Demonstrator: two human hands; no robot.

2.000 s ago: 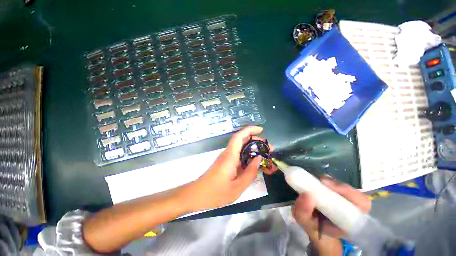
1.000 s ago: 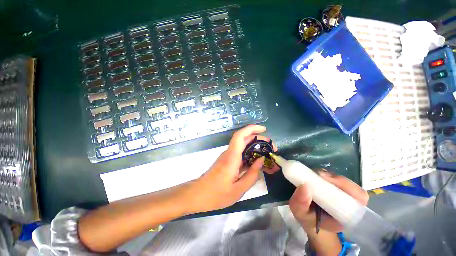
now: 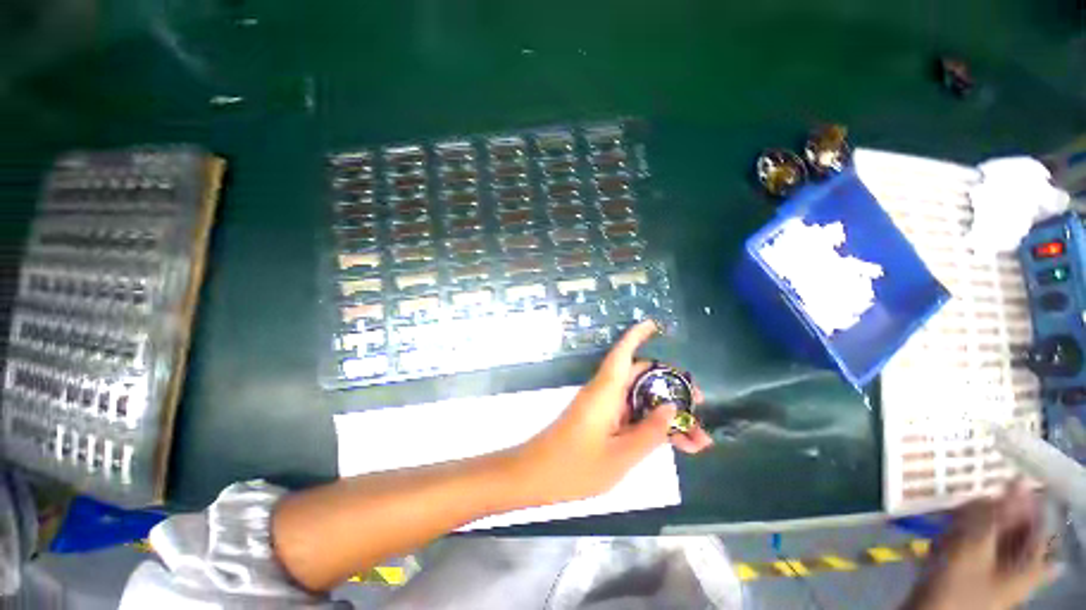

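My left hand [image 3: 607, 435] holds a round black and gold housing sub-assembly [image 3: 662, 396] between its fingers, over the right end of a white paper sheet [image 3: 405, 441]. The housing's open face points up. My right hand [image 3: 982, 551] is blurred at the lower right, away from the housing. The white glue syringe [image 3: 1048, 467] lies just above and right of it, partly cut off by the picture's edge. I cannot tell whether my right fingers still touch it. The clear blister tray [image 3: 506, 256], with small flat parts in rows of pockets, lies beyond the paper.
A blue bin [image 3: 881, 328] with white pieces stands right of centre. Two round housings [image 3: 781, 173] lie behind it. A white slotted sheet [image 3: 953, 465], a white crumpled lump [image 3: 1016, 197] and a blue control box [image 3: 1059, 286] are at right. Stacked blister trays [image 3: 101, 316] are far left.
My right hand and the syringe have moved from the housing to the lower right. My left hand still holds the housing. The whole view has shifted, so the bench things appear lower and further right.
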